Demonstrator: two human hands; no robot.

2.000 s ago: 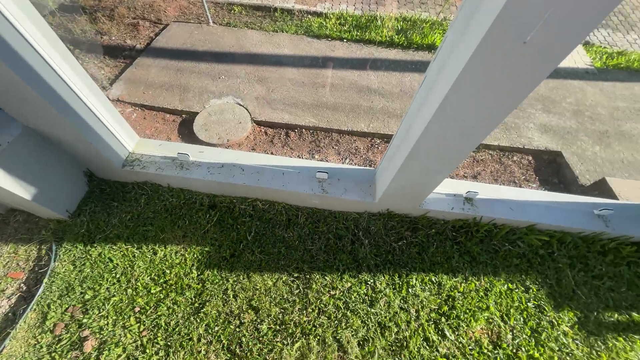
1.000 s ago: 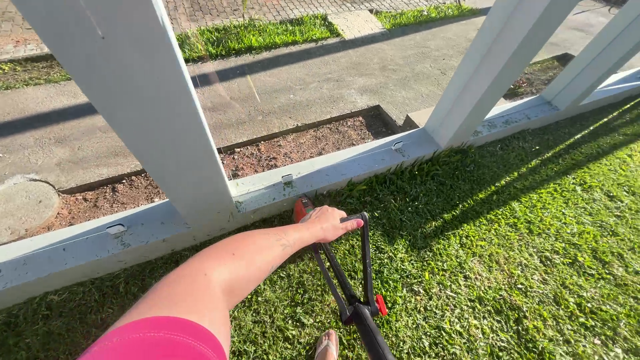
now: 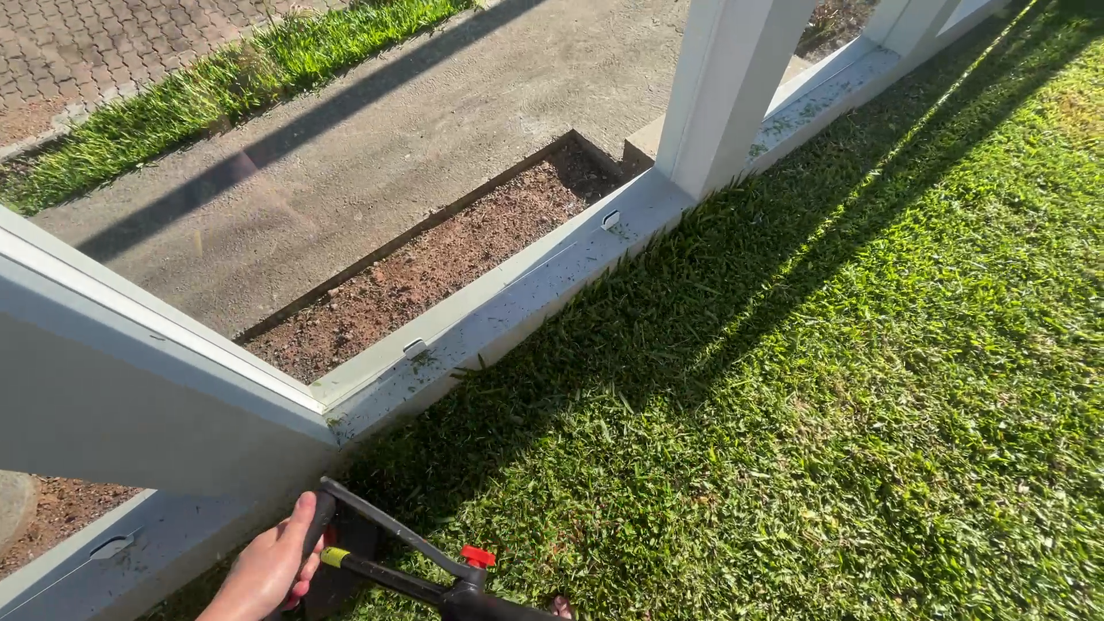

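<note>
My left hand (image 3: 274,559) is at the lower left, its fingers closed around the dark grip of the black loop handle (image 3: 401,533) of a string trimmer. A red knob (image 3: 478,556) sits where the handle meets the black shaft (image 3: 500,608). A yellow band marks the shaft's tube close to my fingers. The trimmer's far end is not clearly visible, dark and partly behind my hand. The handle is over the shaded grass beside the foot of the near white post (image 3: 172,379). My right hand is out of view.
A low white ledge (image 3: 526,297) with grass clippings and small slotted fittings runs diagonally between white posts (image 3: 729,95). Beyond lie reddish gravel (image 3: 440,259), concrete paving (image 3: 414,129) and a grass strip (image 3: 216,95). Lawn (image 3: 819,448) spreads to the right; toes show at the bottom edge.
The view has swung and shifted along the ledge. My left hand and the trimmer, absent from the oldest frame, are in the later two. The orange part near my hand one second ago no longer shows.
</note>
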